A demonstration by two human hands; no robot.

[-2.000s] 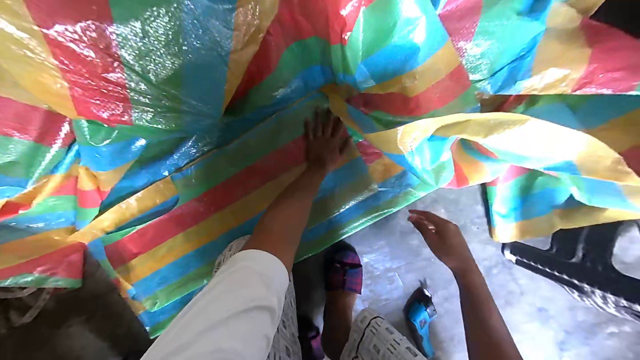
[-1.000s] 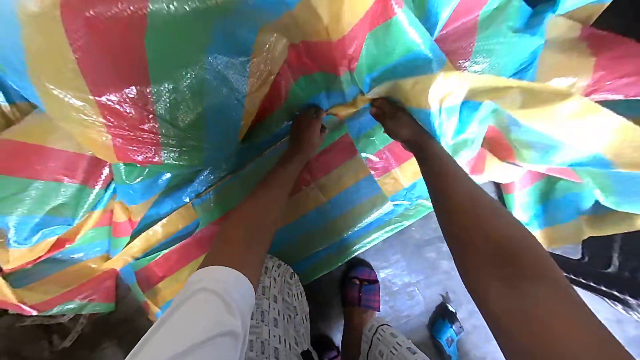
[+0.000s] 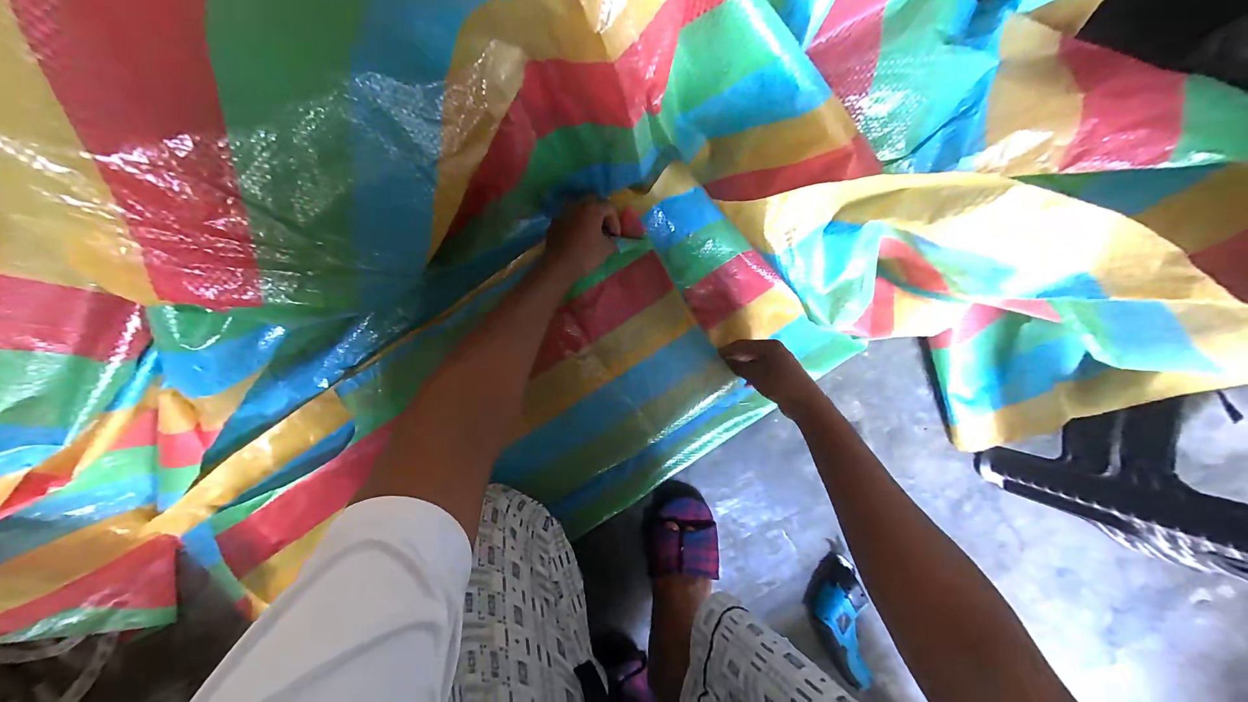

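Observation:
A large striped woven plastic sheet (image 3: 604, 361), in red, yellow, green and blue, lies in folds before me. My left hand (image 3: 583, 234) pinches its material near the middle, beside a gathered fold. Lower and to the right, my right hand (image 3: 765, 369) grips the edge of a narrow folded flap (image 3: 726, 273) of the same sheet. The flap runs down from the bunched part between the two hands. The fingertips of both hands are partly hidden by the material.
On the grey floor (image 3: 770, 478) lies a blue and black hand tool (image 3: 837, 619), near my foot in a plaid slipper (image 3: 682, 531). A black plastic object (image 3: 1121, 478), possibly part of a chair, stands at the right under the sheet's edge.
Two seconds ago my left hand lay flat on the sheet and my right was off it. Both then met at the gathered fold; since then my right hand has moved down, and the narrow flap now shows.

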